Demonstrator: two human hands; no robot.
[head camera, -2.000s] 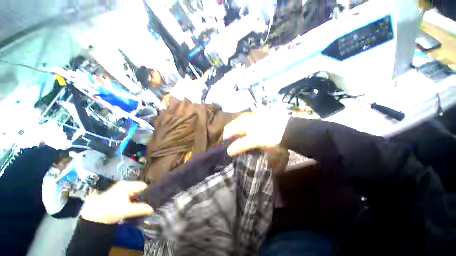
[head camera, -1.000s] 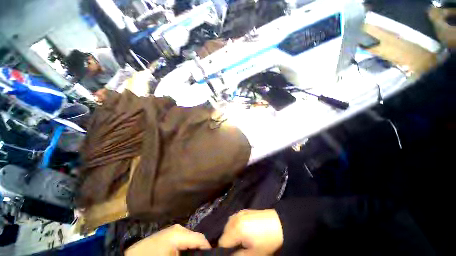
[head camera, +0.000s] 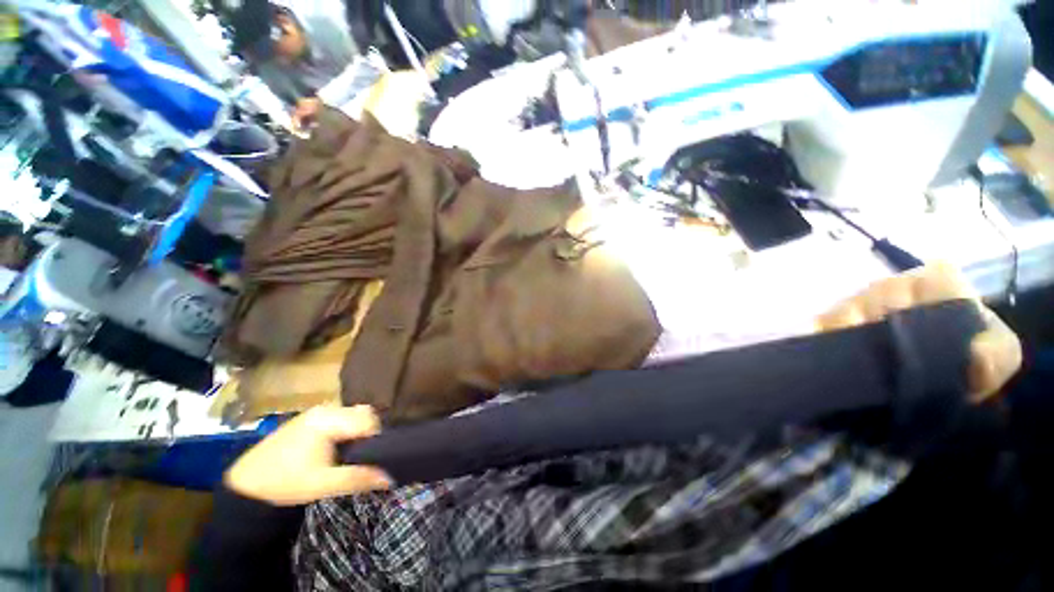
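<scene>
A dark band (head camera: 647, 405) is stretched out flat in front of the lap. My left hand (head camera: 310, 457) grips its left end between thumb and fingers. My right hand (head camera: 925, 318) grips its right end; part of that hand is hidden behind the cloth. Plaid fabric (head camera: 555, 509) in black, white and grey hangs below the band over the lap, somewhat blurred. Brown garment pieces (head camera: 497, 289) lie folded beyond the band, left of the needle area. A small looped dark tool (head camera: 569, 246) lies on the brown cloth.
A white sewing machine (head camera: 740, 98) stands behind, with a dark panel at its right end. A black flat object (head camera: 769, 220) and a black-handled tool (head camera: 896, 252) lie on the white table. A tan board (head camera: 272, 391) shows under the brown cloth. A person (head camera: 283, 46) is at the back left.
My hands were close together low in the view; now they are far apart and higher, with the band stretched between them. More plaid fabric shows below it. The camera view has shifted.
</scene>
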